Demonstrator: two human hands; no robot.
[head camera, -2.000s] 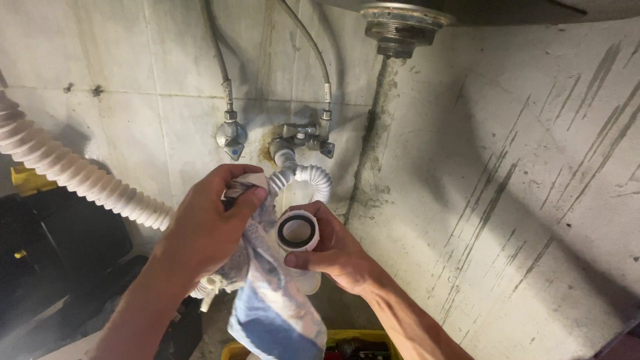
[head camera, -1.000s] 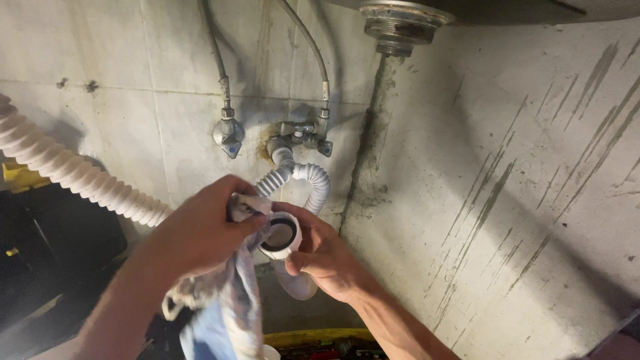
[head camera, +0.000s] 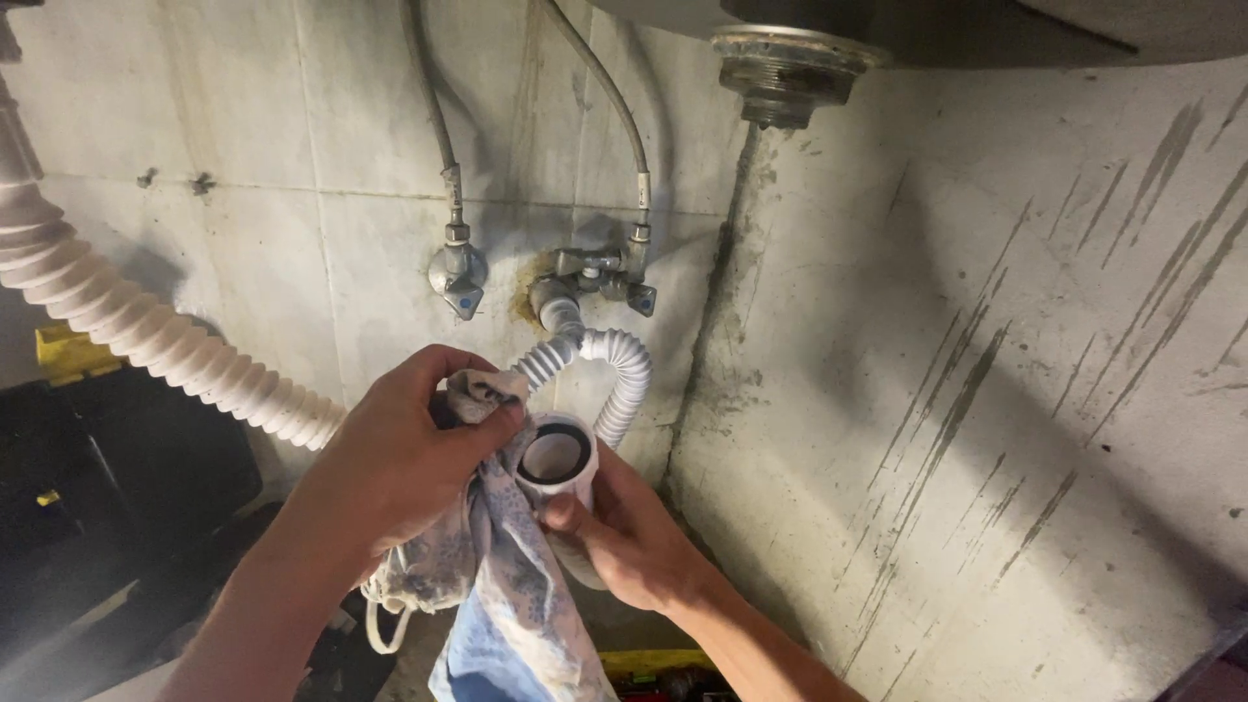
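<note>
My left hand (head camera: 414, 448) pinches a stained blue and white cloth (head camera: 517, 604), which hangs down below the fingers. Just right of it, my right hand (head camera: 624, 531) grips a white plastic drain fitting (head camera: 575, 487) whose round open end, with a black rubber seal (head camera: 582, 456) inside the rim, faces up toward me. The bunched top of the cloth is beside that rim. Behind the hands, a thin white corrugated hose (head camera: 629, 375) loops near the wall outlet. Where its lower end goes is hidden by the fitting and my right hand.
Above hangs a threaded metal sink strainer (head camera: 795, 78). Two angle valves (head camera: 458, 278) (head camera: 624, 283) with braided hoses sit on the tiled wall. A thick corrugated hose (head camera: 175, 351) crosses at left over a black case (head camera: 117, 468). A yellow-edged container (head camera: 658, 663) stands below.
The cloth and my left hand have shifted a little about the fitting's rim. My right hand keeps its hold on the fitting, whose opening has tilted somewhat between frames.
</note>
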